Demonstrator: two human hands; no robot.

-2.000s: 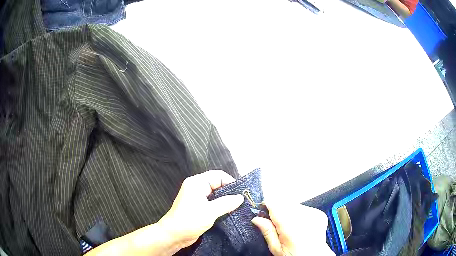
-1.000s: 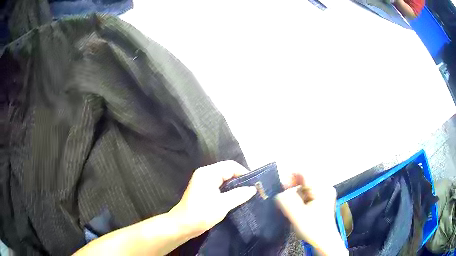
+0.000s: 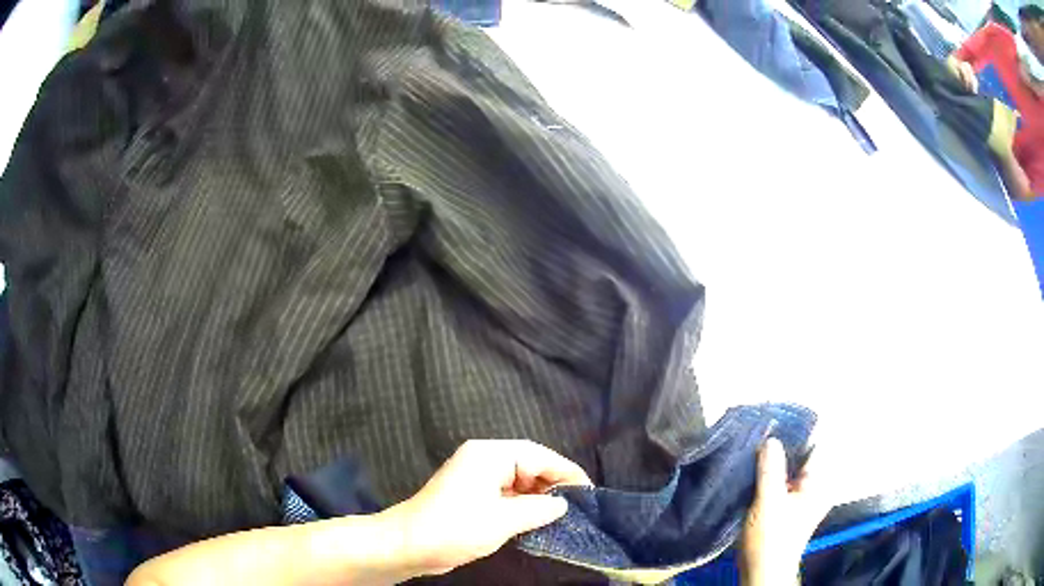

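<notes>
A jacket (image 3: 343, 286) lies lining side out on the table, dark brown-black with thin pale stripes. Its denim cuff (image 3: 687, 504) is spread between my hands at the bottom of the view. My left hand (image 3: 492, 504) pinches the cuff's left edge between thumb and fingers. My right hand (image 3: 784, 504) holds its right end, with the thumb on the denim. A pale edge runs along the cuff's lower side. I cannot see snips in the right hand; its fingers are partly hidden by the cloth.
The white table (image 3: 870, 309) extends to the right. Denim garments (image 3: 778, 52) lie at its far side. A person in red (image 3: 996, 57) stands at the upper right. A blue crate (image 3: 887, 521) with dark garments is at the lower right. Patterned dark cloth (image 3: 29, 538) shows at the lower left.
The view has shifted, showing more of the jacket and far table. My hands have moved apart, and the cuff, earlier folded with its buttonhole showing, is now stretched wide between them.
</notes>
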